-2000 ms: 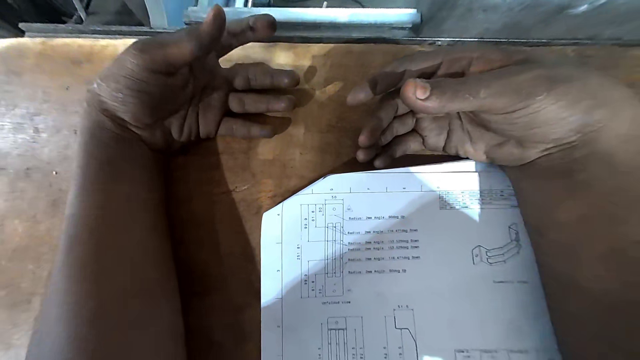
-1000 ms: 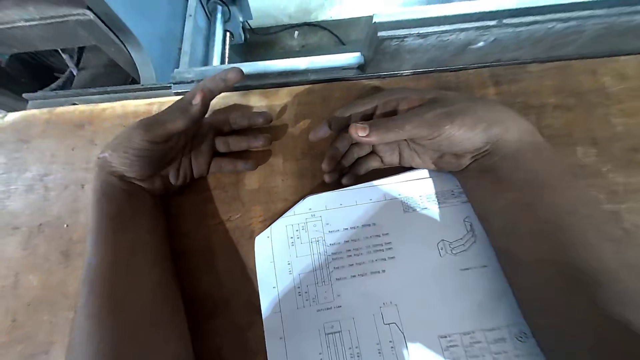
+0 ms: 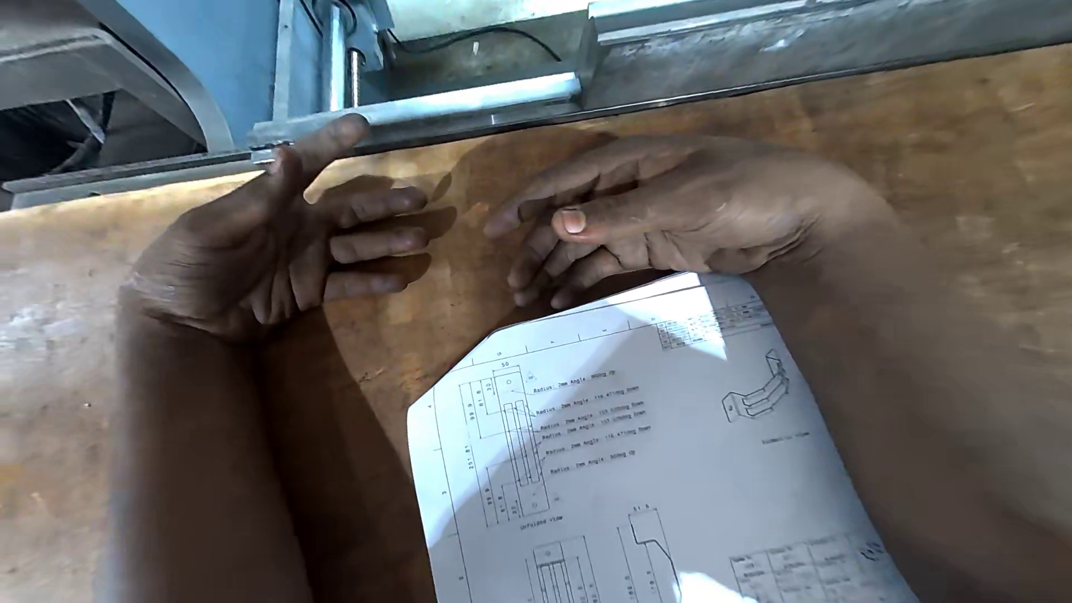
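My left hand rests on the wooden tabletop with its palm turned inward, thumb raised and fingers spread; it holds nothing. Across a small gap, my right hand lies on its side, fingers apart and loosely curled, also without anything in it. Just below the right hand is a sheet of paper bearing a technical drawing of a bent sheet-metal part, with dimensions and writing. The sheet's upper edge lies close to the right fingers and wrist; its lower end runs out of view.
Beyond the table's far edge stands a machine with a blue housing, a bright metal bar and a vertical threaded rod. A black cable curves behind the bar. A long grey metal rail runs along the edge at the right.
The view has shifted, showing more of the machine at the upper left. Both hands keep much the same pose, empty, beside the paper.
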